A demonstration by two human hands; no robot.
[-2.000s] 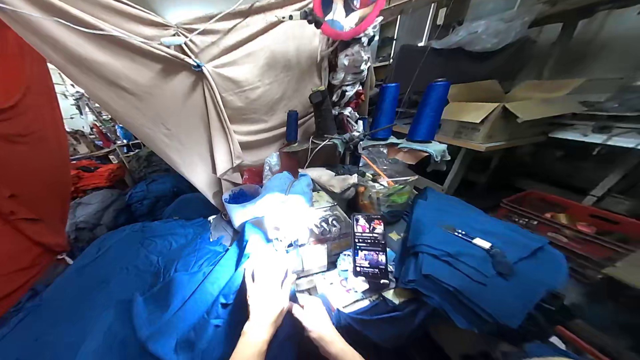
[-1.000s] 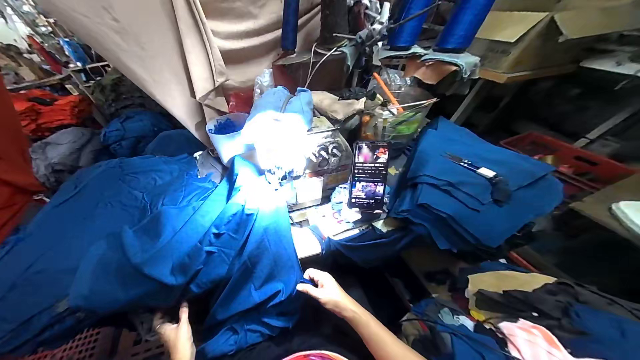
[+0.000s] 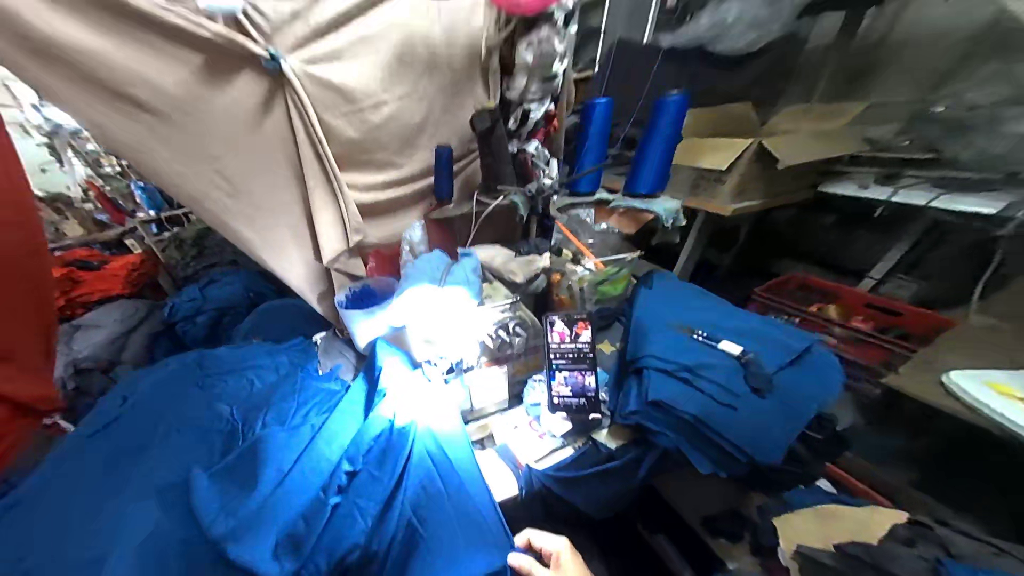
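Note:
My right hand (image 3: 549, 554), at the bottom edge of the head view, pinches the right edge of a large blue fabric (image 3: 416, 496). My left hand is out of the frame. The fabric runs up to a sewing machine (image 3: 448, 344), whose needle area is washed out by a bright lamp. A phone (image 3: 572, 364) with a lit screen stands upright right of the machine. Farther right, a thread snipper (image 3: 724, 346) rests on a stack of folded blue fabric (image 3: 736, 400). Tall cones of blue thread (image 3: 656, 144) stand behind.
A beige cloth (image 3: 400, 96) hangs behind the machine. An open cardboard box (image 3: 720, 176) is at the back right, above a red plastic crate (image 3: 856, 308). Fabric scraps (image 3: 840, 524) lie at the lower right. Red cloth (image 3: 24, 304) hangs at the far left.
Both hands were by the machine at first, then moved down the fabric and apart. My left hand has since left the view; my right hand still holds the fabric edge. The view has tilted up.

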